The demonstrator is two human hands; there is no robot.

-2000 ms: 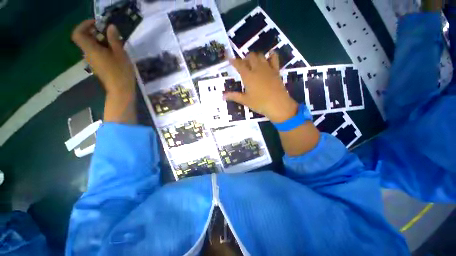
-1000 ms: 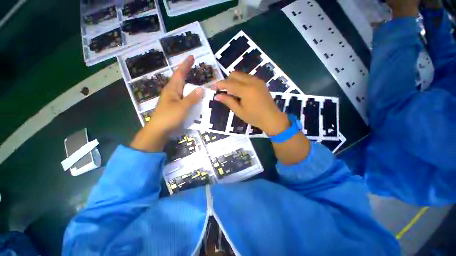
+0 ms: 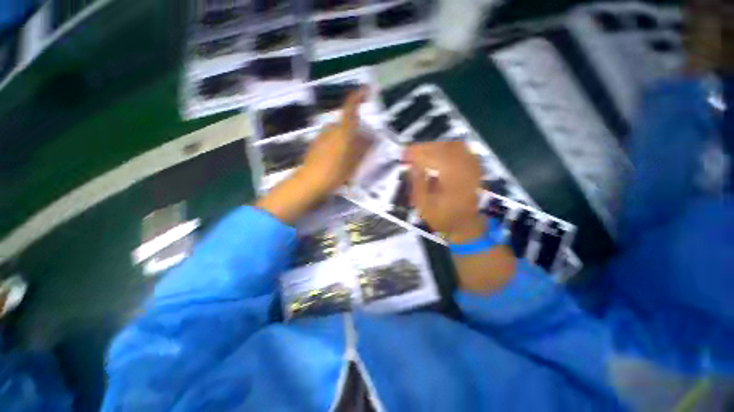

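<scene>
The view is blurred. My left hand (image 3: 331,157) holds the left part of a white release liner sheet (image 3: 372,179) with black die-cut stickers (image 3: 550,246) in a row. My right hand (image 3: 444,189), with a blue wristband, is over the same sheet, fingers curled; whether it pinches a sticker cannot be told. The sheet lies tilted across a white blister tray (image 3: 257,161) whose pockets hold dark circuit boards (image 3: 390,280) with gold patches. Another sheet of black stickers (image 3: 426,113) lies under and behind it.
More trays with boards (image 3: 187,90) stand at the back on the green conveyor, beyond a pale rail (image 3: 96,191). Grey-brown pieces with a white strip (image 3: 166,241) lie at left. A used liner sheet (image 3: 555,121) lies at right, beside another person's blue sleeve (image 3: 664,161).
The view has shifted and blurred. The circuit board my left hand held two seconds ago is gone from it; it came to the liner sheet. The sheet now slants down to the right.
</scene>
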